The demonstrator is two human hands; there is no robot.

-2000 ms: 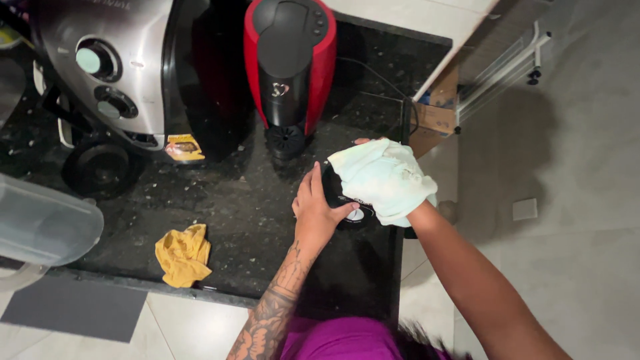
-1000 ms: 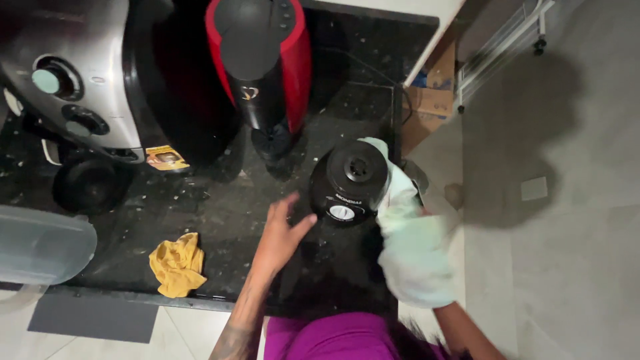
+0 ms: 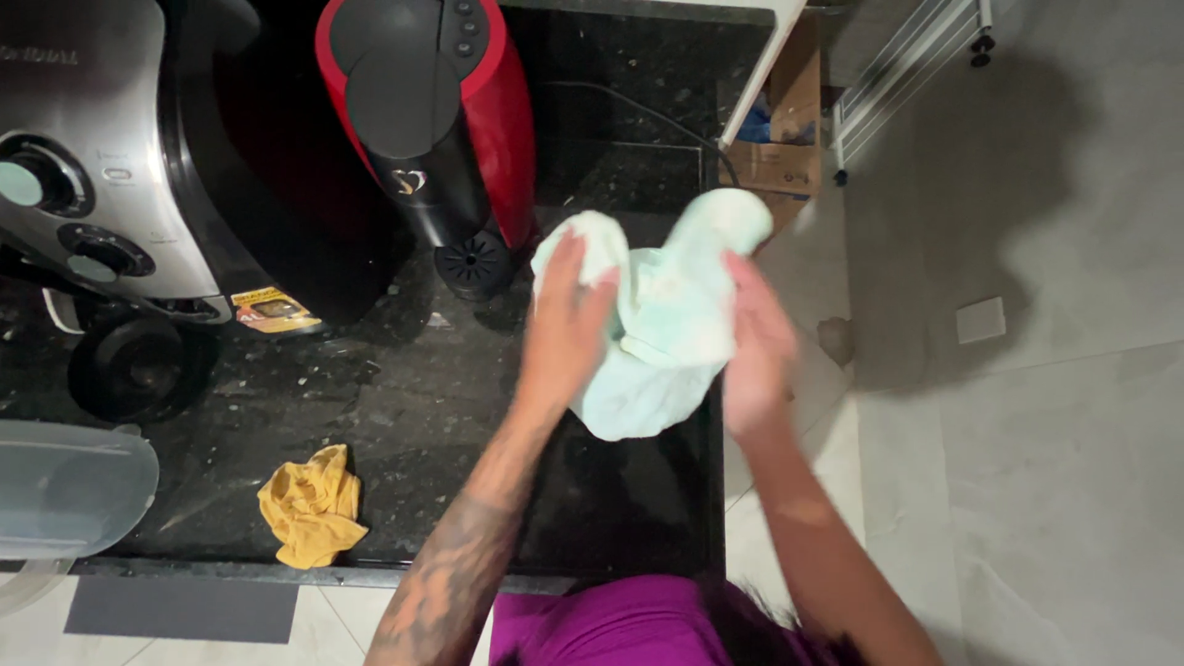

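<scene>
Both hands hold a pale green cloth (image 3: 671, 314), spread and bunched between them above the right part of the black stone counter. My left hand (image 3: 569, 319) grips its left side, fingers over the fabric. My right hand (image 3: 763, 347), blurred, is at its right side. The black appliance base seen earlier does not show now; the cloth covers that part of the counter. Just up and left of the cloth stands a red and black capsule coffee machine (image 3: 421, 102). A crumpled yellow cloth (image 3: 314, 507) lies near the counter's front edge.
A silver and black air fryer oven (image 3: 92, 120) stands at the upper left, with a round black object (image 3: 139, 365) below it. A clear plastic container (image 3: 69, 488) is at the left edge. A cable (image 3: 638, 106) runs behind. Beyond the counter's right edge are a cardboard box (image 3: 772, 166) and a white rack (image 3: 902, 69).
My left hand has moved from beside the black base onto the pale green cloth. The cloth, earlier over my right hand, is now spread between both hands.
</scene>
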